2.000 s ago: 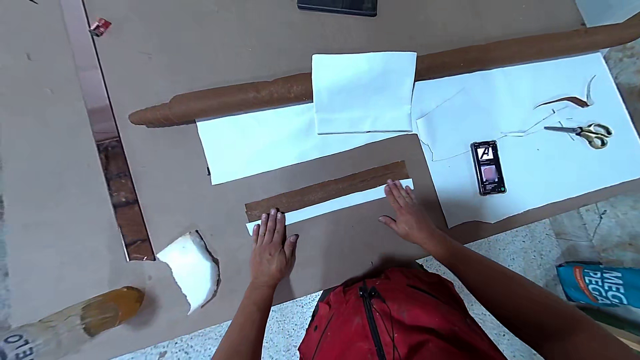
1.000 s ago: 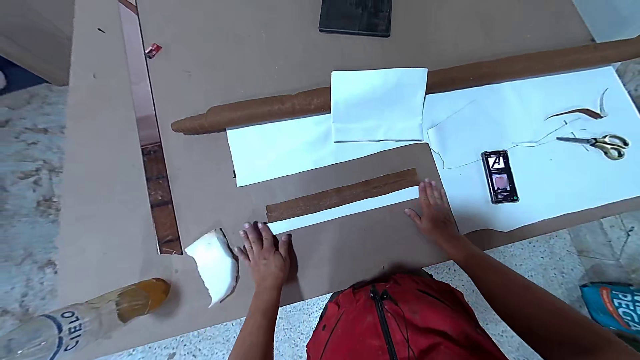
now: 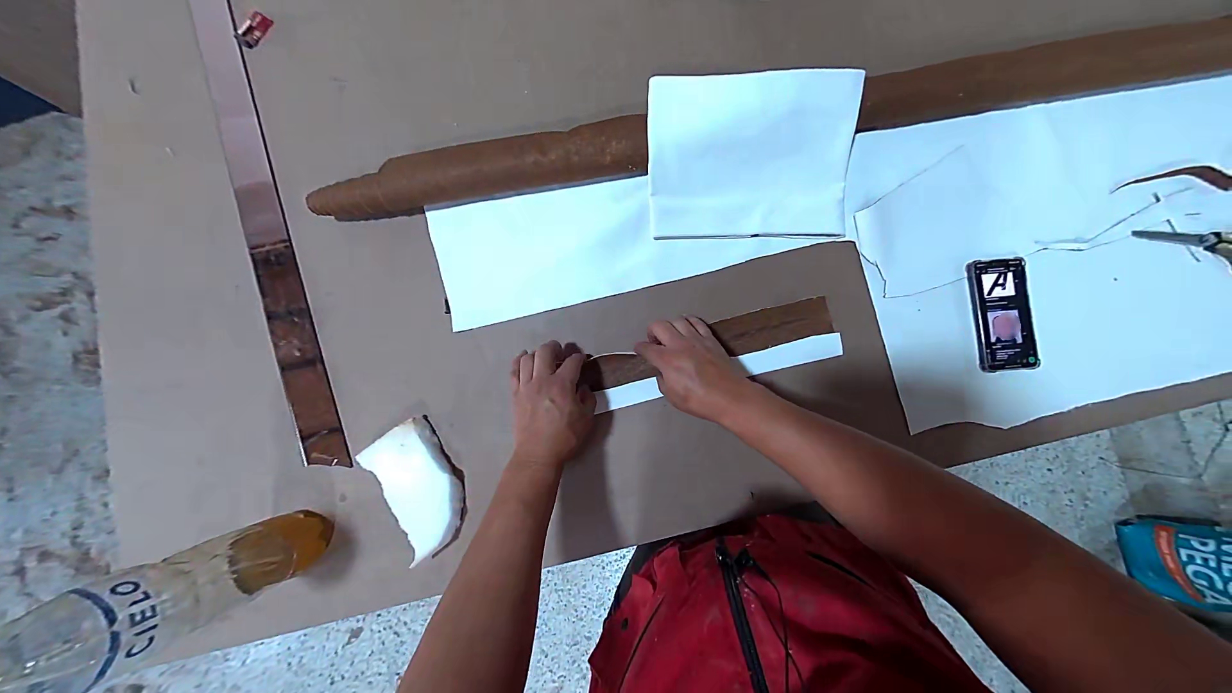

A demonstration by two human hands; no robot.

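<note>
A narrow strip of brown leather-like material [image 3: 775, 325] with a white strip [image 3: 794, 354] along its near edge lies slanted across the board. My left hand [image 3: 553, 402] has its fingers curled over the strip's left end. My right hand [image 3: 691, 368] grips the strip's far edge near its middle, and that edge bows up slightly between the hands. Beyond them is a long brown roll [image 3: 520, 166] with a white underside sheet [image 3: 539, 250] spread from it. A folded white piece [image 3: 756, 154] lies over the roll.
A phone [image 3: 1003, 315] and scissors [image 3: 1184, 239] rest on the white sheet at right. At left are a metal straightedge [image 3: 255, 192], a white scrap [image 3: 414, 486], a clear plastic bottle [image 3: 183, 582] and a small red wrapper [image 3: 255, 29]. The board's near edge borders my red clothing.
Both hands have moved from lying flat by the strip's ends and near edge onto the brown strip. My right hand has come leftward to its middle, and the fingers of both have curled.
</note>
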